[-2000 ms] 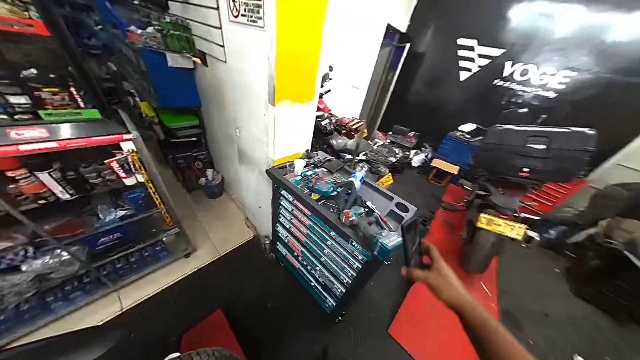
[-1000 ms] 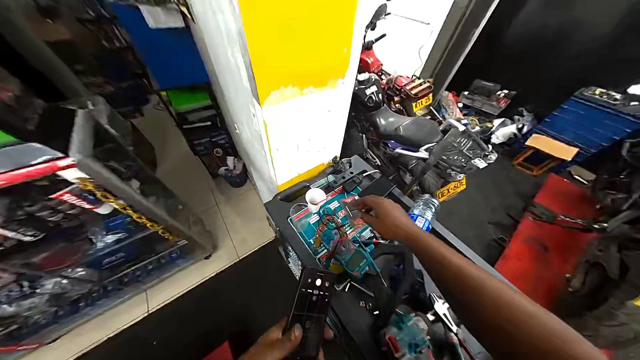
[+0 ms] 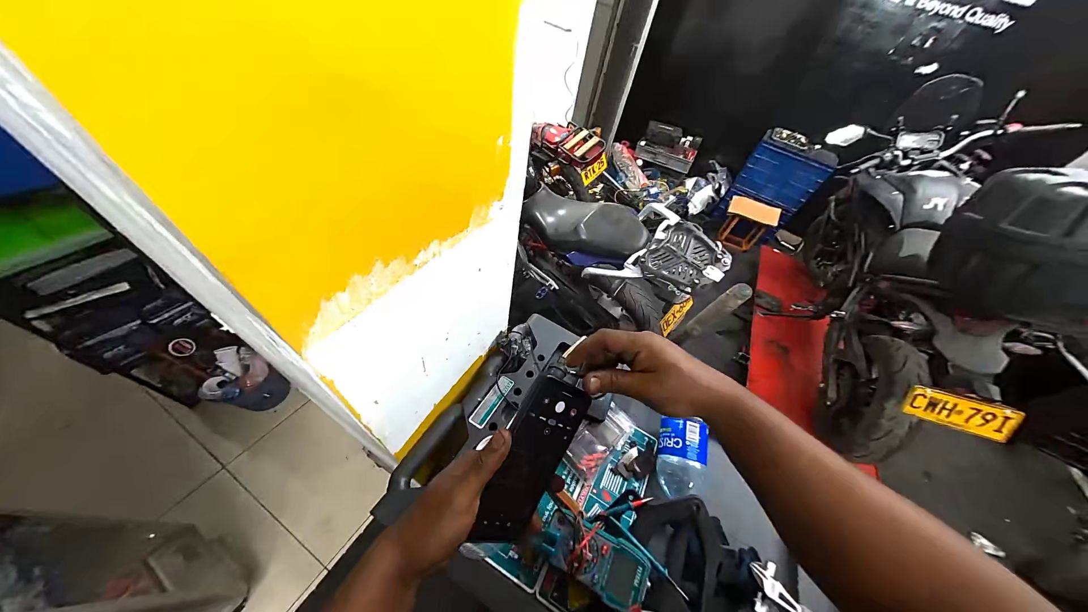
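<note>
My left hand [image 3: 446, 501] holds a black smartphone [image 3: 531, 459] by its lower left side, the lit screen facing up and showing camera-like controls. Just past the phone's top edge, my right hand [image 3: 633, 365] pinches a small, pale, flat piece [image 3: 575, 347] between thumb and fingers; what it is I cannot tell. Both hands are above the top of a tool cart [image 3: 731, 510]. Beneath and beside the phone lie a teal digital multimeter [image 3: 625, 574] with red and dark leads, and teal printed packages [image 3: 629, 476]. A clear plastic bottle [image 3: 682, 455] with a blue label stands near my right forearm.
A yellow and white pillar [image 3: 408, 340] rises directly behind the cart. Beyond it are a parked motorcycle [image 3: 586, 225] and a blue crate [image 3: 778, 178]. Another motorcycle [image 3: 892, 255] with a black top case stands right, by a red mat [image 3: 782, 357]. A bin [image 3: 255, 387] sits left.
The phone, lower in the view a second ago, is now raised near my right hand. My right hand has left the packages and now holds the pale piece. The view has moved closer to the pillar.
</note>
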